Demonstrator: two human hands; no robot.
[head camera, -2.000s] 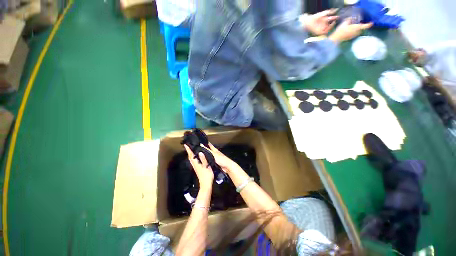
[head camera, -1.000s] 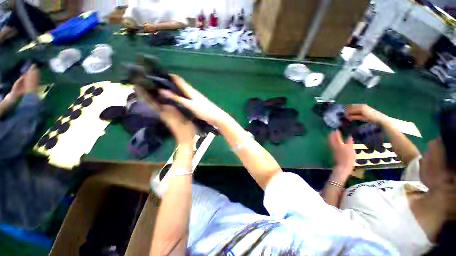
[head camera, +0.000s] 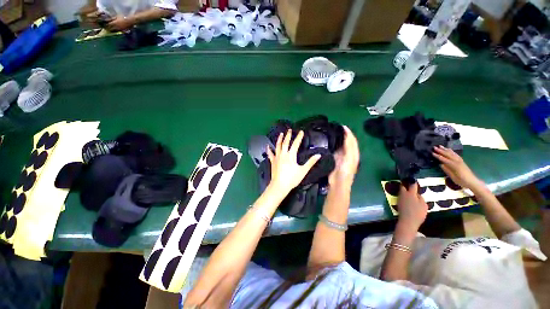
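Observation:
A loose pile of black and dark grey fan bases (head camera: 301, 196) lies on the green bench in front of me. My left hand (head camera: 289, 163) lies over its left side with fingers spread, and my right hand (head camera: 345, 158) cups its right side. Together they hold the bases between them; the right fingertips are partly hidden. Another pile of fan bases (head camera: 114, 187) lies to the left. A pad sheet (head camera: 193, 217) with two rows of black discs lies between the piles, at the bench's front edge.
At left is a stack of pad sheets (head camera: 36, 199). Fan heads (head camera: 318, 71) and white blades (head camera: 223, 27) lie beyond. A white post (head camera: 416, 60) stands at right. A neighbour's hands (head camera: 455, 169) work there over black parts and a pad sheet (head camera: 434, 196). Another person sits across.
My hands lifted black parts from the floor carton, carried them over the bench, and now rest with them on the pile before me. The view has turned from the carton to the bench.

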